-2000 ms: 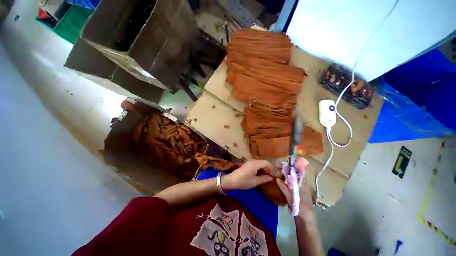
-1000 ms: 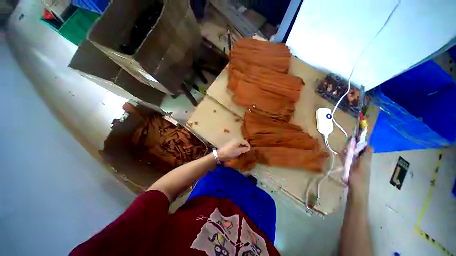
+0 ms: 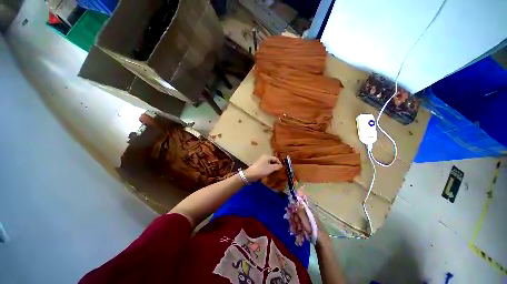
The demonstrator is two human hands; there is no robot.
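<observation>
Rust-brown fabric strips (image 3: 317, 152) lie in overlapping rows on the tan cardboard table cover (image 3: 239, 130). My left hand (image 3: 264, 166) is at the table's near edge with its fingertips pinched together on the end of a rust-brown piece (image 3: 273, 181) that hangs below them. My right hand (image 3: 307, 228) holds scissors (image 3: 291, 180) with dark blades and handles wrapped in pink-white cloth. The blades point away from me, just right of my left fingertips. Part of my right hand is hidden by the wrapped handles.
A low carton (image 3: 139, 180) with a crumpled rust-brown heap (image 3: 192, 155) stands left of the table. A white box (image 3: 366, 130) with a cord and a dark tray of brown bits (image 3: 389, 98) lie at the right. Tall open cartons (image 3: 161, 61) stand beyond the left side.
My right hand with the scissors has come back from the table's right side to beside my left hand. The front row of strips reaches further right than two seconds ago.
</observation>
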